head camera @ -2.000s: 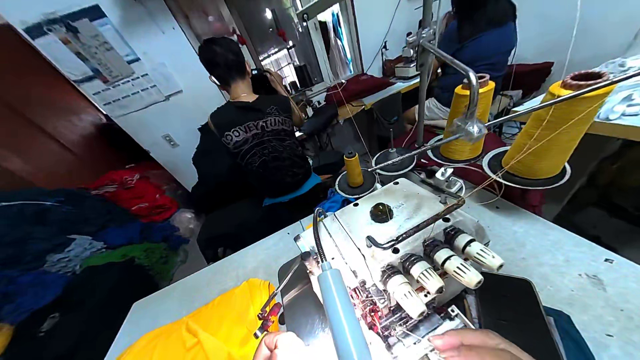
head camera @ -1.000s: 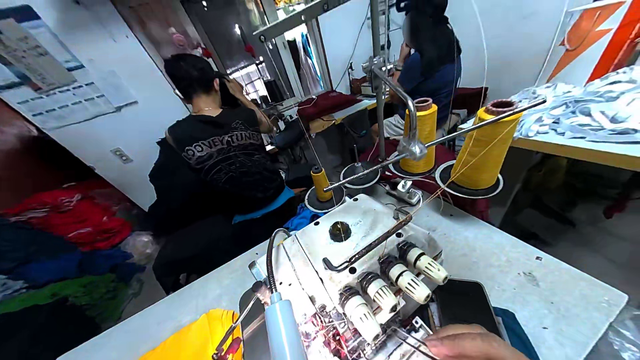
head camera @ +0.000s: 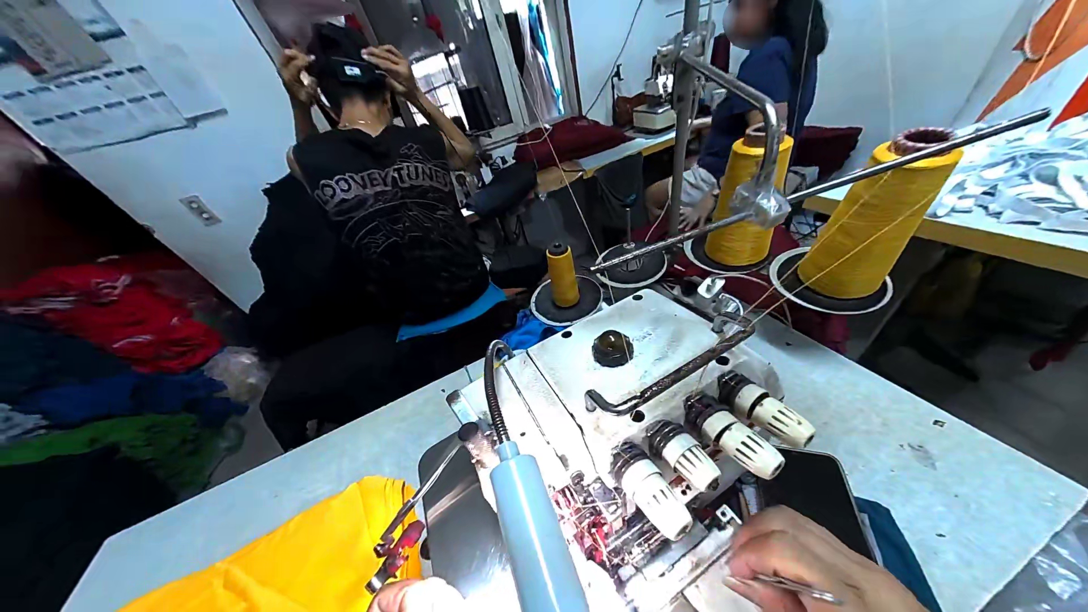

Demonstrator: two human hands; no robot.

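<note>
My right hand point(head camera: 803, 561) pinches metal tweezers point(head camera: 795, 586) in front of the open looper area of an overlock sewing machine point(head camera: 561, 374). My left hand point(head camera: 416, 597) shows only in part at the bottom edge, beside small red-handled snips or a similar tool point(head camera: 395, 557); whether it holds that tool I cannot tell. A blue-grey lamp point(head camera: 531, 527) on a flexible neck lights the loopers. Tension knobs point(head camera: 654, 493) line the machine's front. Yellow fabric point(head camera: 297, 552) lies at the left. Yellow thread cones point(head camera: 752, 200) stand behind the machine, with threads running over a metal rod.
A dark phone-like slab point(head camera: 812, 484) rests right of the machine on the white table point(head camera: 926, 450). A person in a black shirt point(head camera: 391, 204) sits beyond the table, another in blue point(head camera: 765, 76) farther back. Coloured cloth heaps point(head camera: 110, 331) lie at the left.
The person in black has raised both hands to the head and a dark headset. The person in blue has turned the head. My right hand stays by the machine's front.
</note>
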